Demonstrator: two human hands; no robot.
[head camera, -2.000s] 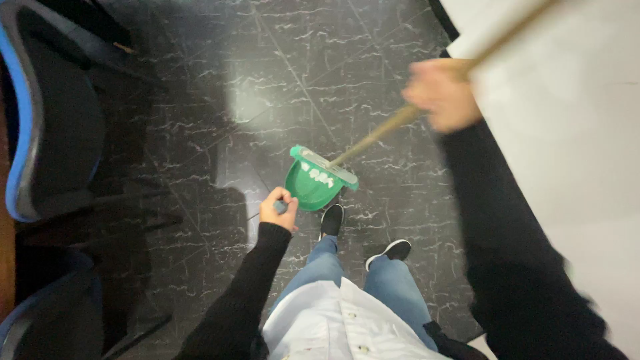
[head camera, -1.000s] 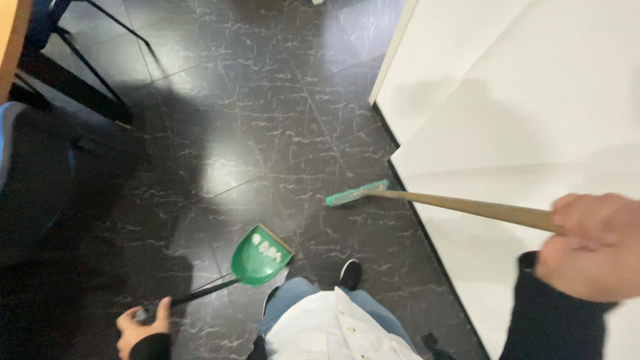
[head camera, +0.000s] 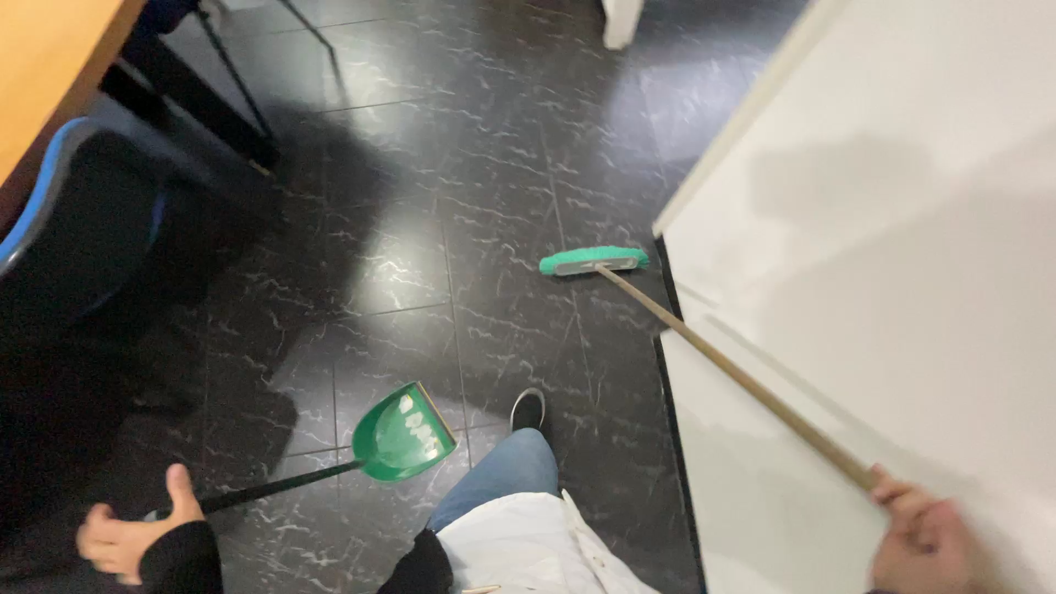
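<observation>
At the lower right, my right hand (head camera: 920, 524) grips the upper part of a broom's wooden handle (head camera: 759, 392). The broom head (head camera: 596, 261), with green bristles and a pale top, lies against the dark tiled floor near the white wall's corner. My left hand (head camera: 144, 532) is at the lower left, on the end of the black handle (head camera: 280, 487) of a dustpan, its thumb raised; the palm side is hidden. The green dustpan (head camera: 400, 437) is to the left of my leg, its lip facing right, with white marks or bits on its inner face.
A white wall (head camera: 858, 272) with dark skirting runs along the right side. On the left stand a wooden table (head camera: 62, 62), a dark chair with a blue edge (head camera: 91, 223) and black metal legs. A white leg-like post (head camera: 620, 23) shows at the top.
Two seconds ago the broom head was against the dustpan; now they are apart. Over the last second, the broom head has moved away from the dustpan. The view has shifted.
</observation>
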